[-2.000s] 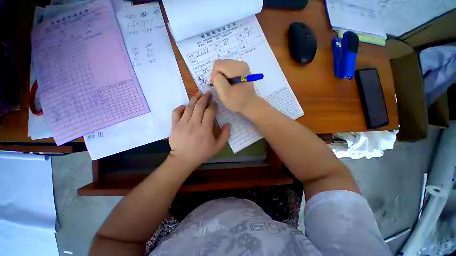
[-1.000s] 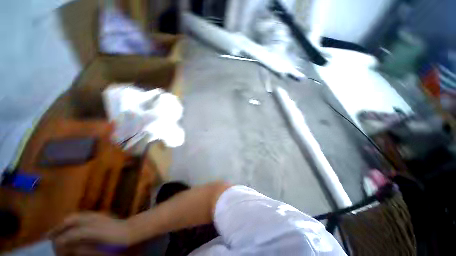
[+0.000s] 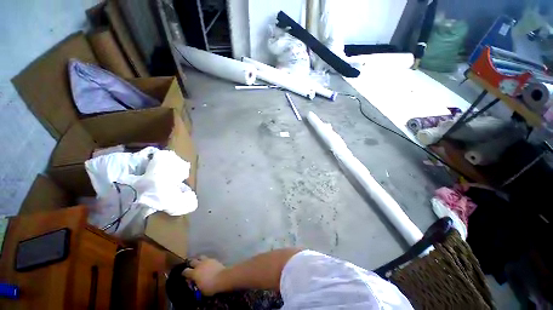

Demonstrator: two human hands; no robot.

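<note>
My right hand point(image 3: 206, 275) is at the lower left, beside the open drawer unit and over a dark rounded object point(image 3: 177, 286), which may be an armrest. A small blue end of the pen point(image 3: 197, 294) shows below my curled fingers; the rest is hidden. My left hand is out of the picture. The black phone point(image 3: 42, 249) lies on the brown desk point(image 3: 51, 281). The blue stapler point(image 3: 8, 290) is cut off by the left edge.
Open cardboard boxes point(image 3: 70, 142) hold a white plastic bag point(image 3: 142, 181) and lilac material. A long white roll point(image 3: 364, 178) lies on the concrete floor point(image 3: 254, 181). A brown woven chair back point(image 3: 442, 275) with a black armrest is lower right. More rolls and a red machine point(image 3: 494, 72) are beyond.
The view has swung right, from the forms to boxes and floor. My left hand and the forms have left the picture. My right hand is off the form, beside the drawers.
</note>
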